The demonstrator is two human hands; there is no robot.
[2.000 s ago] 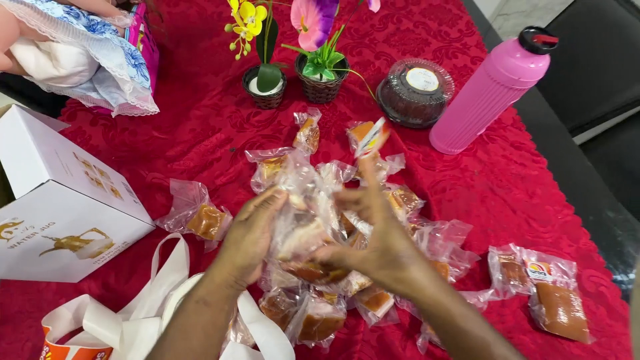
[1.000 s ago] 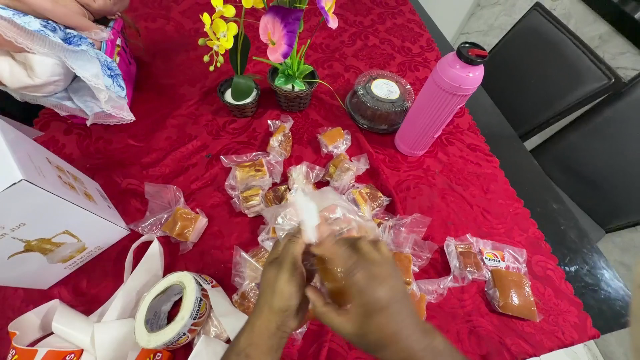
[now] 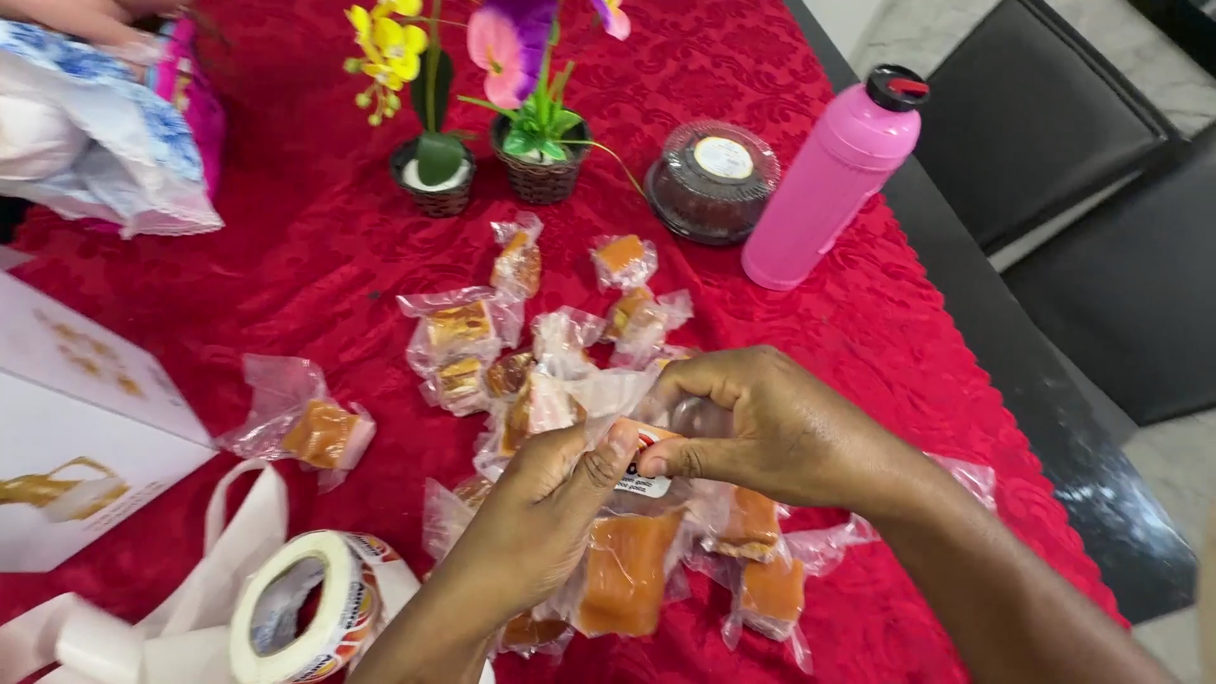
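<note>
Both hands meet over a pile of vacuum-sealed food pieces. My left hand (image 3: 541, 513) and my right hand (image 3: 760, 437) pinch the upper part of one clear plastic pack, whose orange-brown block (image 3: 627, 573) hangs below the fingers. A printed sticker (image 3: 646, 475) lies on that pack between my thumbs, partly covered by them. More sealed packs (image 3: 460, 328) spread around and under the hands. A roll of printed stickers (image 3: 313, 608) stands at the lower left beside a loose white backing strip (image 3: 214, 570).
A white box (image 3: 85, 427) is at the left, near a lone pack (image 3: 328, 435). Behind the pile are two potted artificial flowers (image 3: 541, 171), a round plastic container (image 3: 712, 185) and a pink bottle (image 3: 836, 176). Another person's hand (image 3: 95, 24) is at the upper left. Black chairs (image 3: 1045, 104) stand at the right.
A sticker now shows on the pack between my hands; two seconds ago it was on a raised right fingertip. The view has shifted, and the sticker roll has come into sight.
</note>
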